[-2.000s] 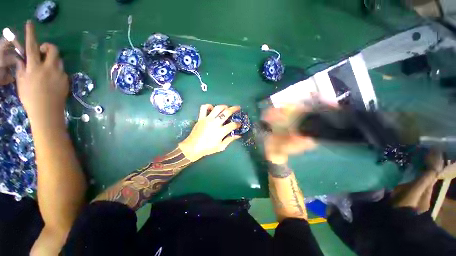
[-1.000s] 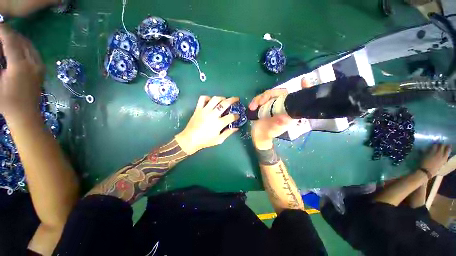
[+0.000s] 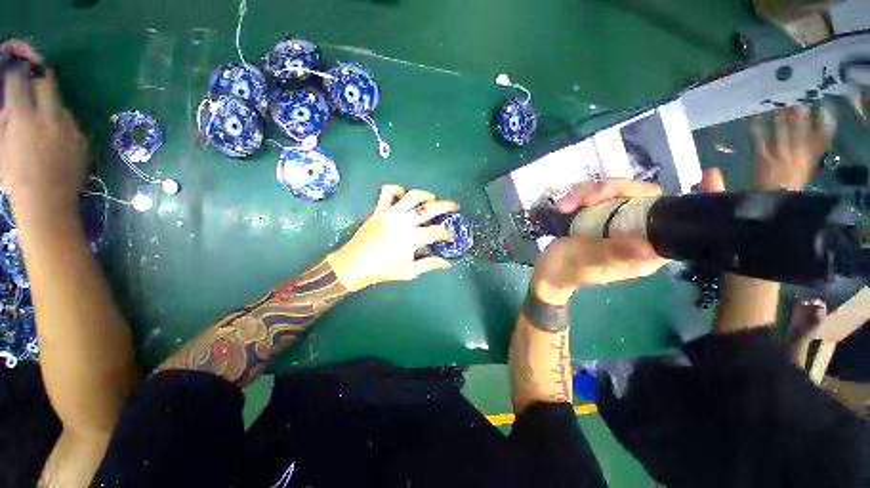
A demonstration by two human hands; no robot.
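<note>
My left hand [image 3: 393,240] holds a round blue-and-white patterned unit [image 3: 456,234] on the bench, fingers over its left side. My right hand [image 3: 596,243] grips a thick black electric screwdriver [image 3: 739,229] with a pale band, held nearly level. Its tip end is at the lower edge of the white-grey screw feeder [image 3: 572,172], to the right of the unit and apart from it. The bit itself is too blurred to make out.
Several corded units [image 3: 303,114] are grouped at upper left, one [image 3: 516,121] stands above the feeder, another [image 3: 137,136] further left. A neighbour's arm [image 3: 72,257] is at far left by a pile of units [image 3: 14,315]. Another person's hand [image 3: 792,143] is at upper right.
My right hand and the screwdriver have moved right, away from the unit to the feeder. My left hand stays nearly in place. The right neighbour's hand has reached up behind the screwdriver.
</note>
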